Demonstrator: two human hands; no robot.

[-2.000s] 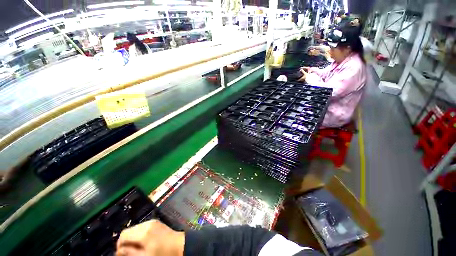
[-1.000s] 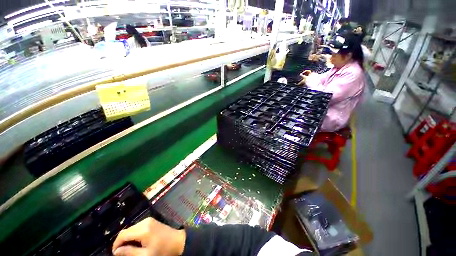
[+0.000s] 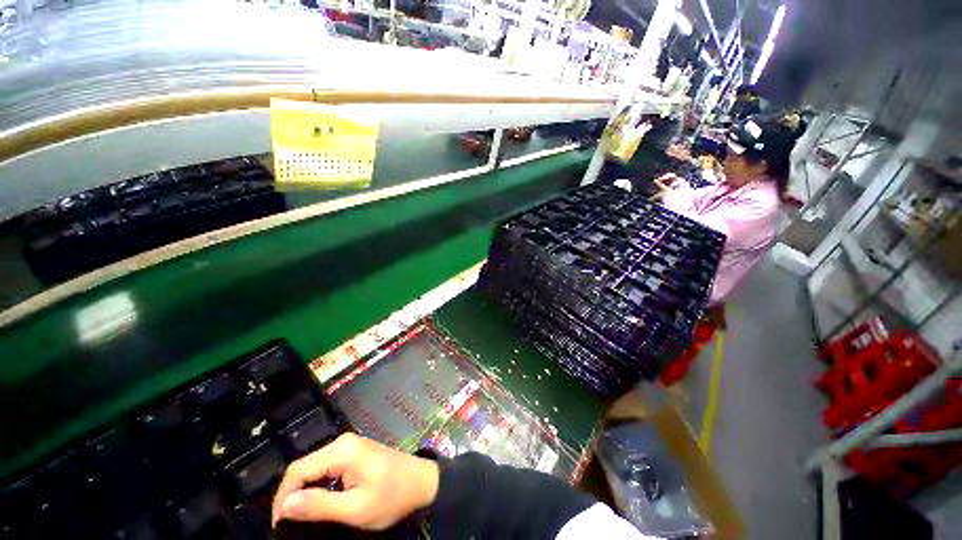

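My right hand (image 3: 357,483) is low in the picture, over the right part of a black blister tray (image 3: 158,443). Its fingers are curled and point left. A dark bit shows by the fingers, but I cannot tell whether they grip it. The tray has rows of rectangular pockets, with small pale yellowish scraps on it. Its near side is cut off by the picture's edge. My left hand is not in view.
A red-edged work mat (image 3: 406,390) lies right of the tray, with pale scraps near it. Beyond are a tall stack of blister trays (image 3: 612,248), a green belt (image 3: 411,222) and a seated person in pink (image 3: 744,227). A cardboard box (image 3: 696,454) stands low right.
The view has turned and tilted, so more of the near tray shows. My right hand has shifted a little right in the picture and stays over the tray.
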